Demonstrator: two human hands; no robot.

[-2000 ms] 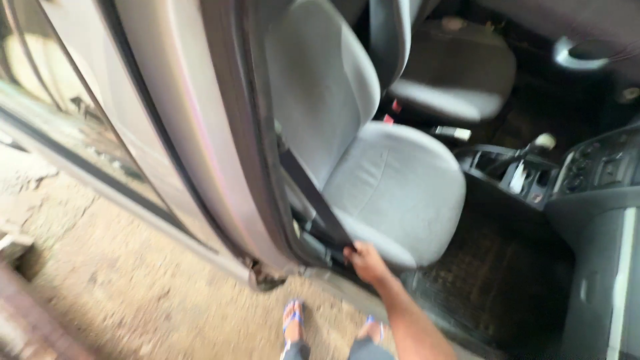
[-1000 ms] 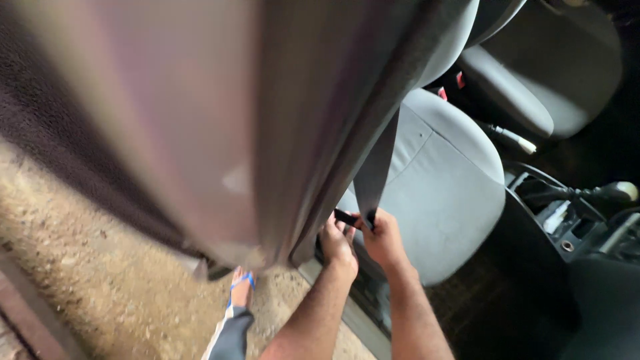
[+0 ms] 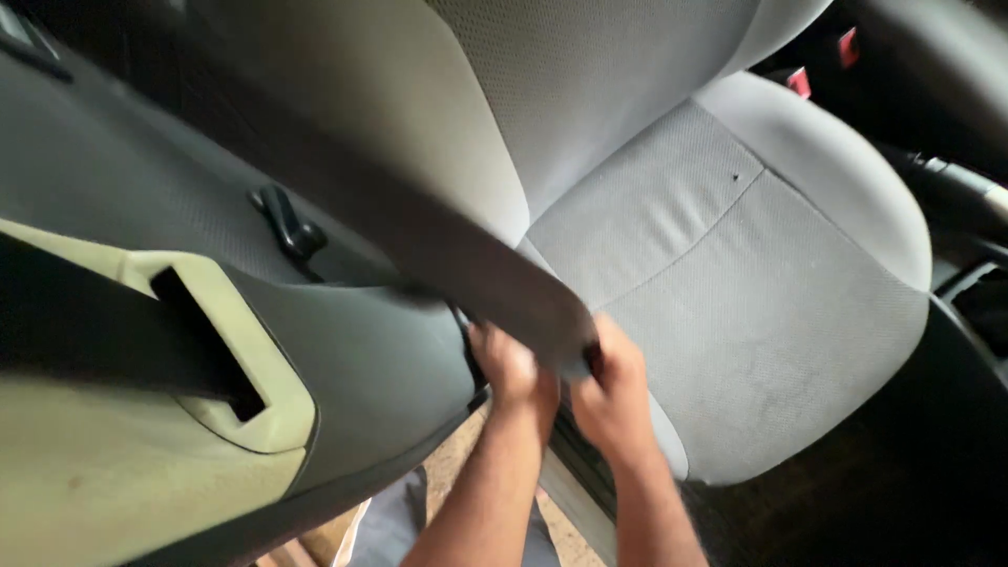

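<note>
A dark seat belt strap point(image 3: 441, 244) runs from the upper left down across the view to my hands beside the front seat. Its lower end is gripped in my right hand point(image 3: 614, 386), near the edge of the grey seat cushion point(image 3: 756, 315). Just left of it, my left hand point(image 3: 512, 366) is at the lower edge of the dark pillar trim point(image 3: 378, 354); blur and the strap hide its fingers, so its hold is unclear. More dark webbing point(image 3: 87, 331) passes through a slot in the pale pillar trim piece point(image 3: 276, 394).
The grey seat backrest point(image 3: 598, 102) rises behind the cushion. A black crank handle point(image 3: 291, 228) is on the side panel at left. Two red buckle buttons point(image 3: 799, 83) show beyond the cushion. The door sill point(image 3: 583, 496) lies below my hands.
The view has moved much closer to the pillar and seat. Two seconds ago only one hand was seen at the strap; both hands are now low beside the seat.
</note>
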